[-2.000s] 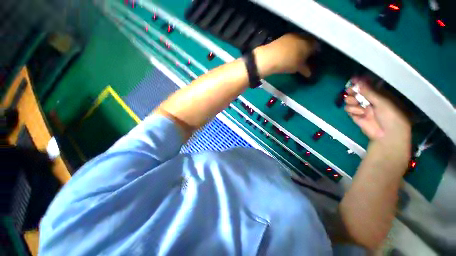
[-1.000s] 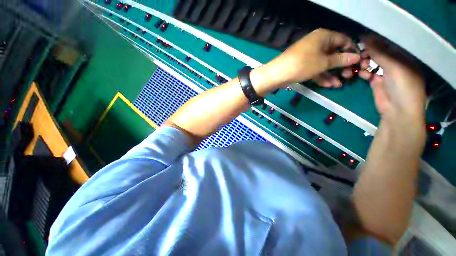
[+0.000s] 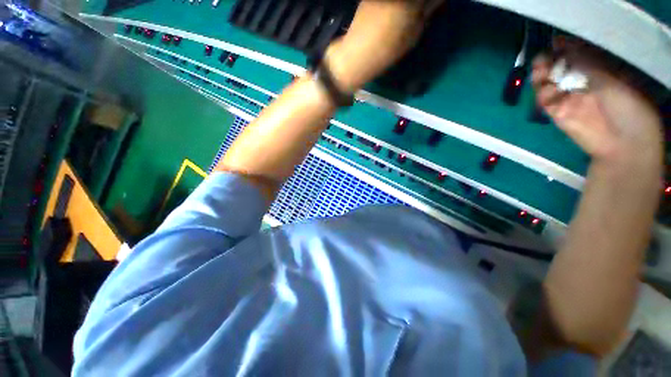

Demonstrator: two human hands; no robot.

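My left hand (image 3: 382, 33), with a dark band on the wrist, reaches over the slotted black tray (image 3: 283, 23) on the green rack shelf. Its fingertips are lost in the dark area at the top edge, so I cannot tell whether it holds anything. My right hand (image 3: 581, 96) is at the right, with its fingers closed on white cable connectors (image 3: 569, 78). A black device (image 3: 516, 85) with a red light lies on the shelf just left of my right hand, with a white lead running up from it.
The white shelf edge (image 3: 603, 29) curves across the top right. Lower tiers (image 3: 471, 136) carry several black devices with red lights. Blue grating (image 3: 331, 188) and green floor lie below. An orange-yellow bench (image 3: 96, 221) stands at the left.
My hands were together at a device a second ago. Now my left hand has moved up and left to the tray, and my right hand has stayed at the right with the white connectors. The view has shifted slightly.
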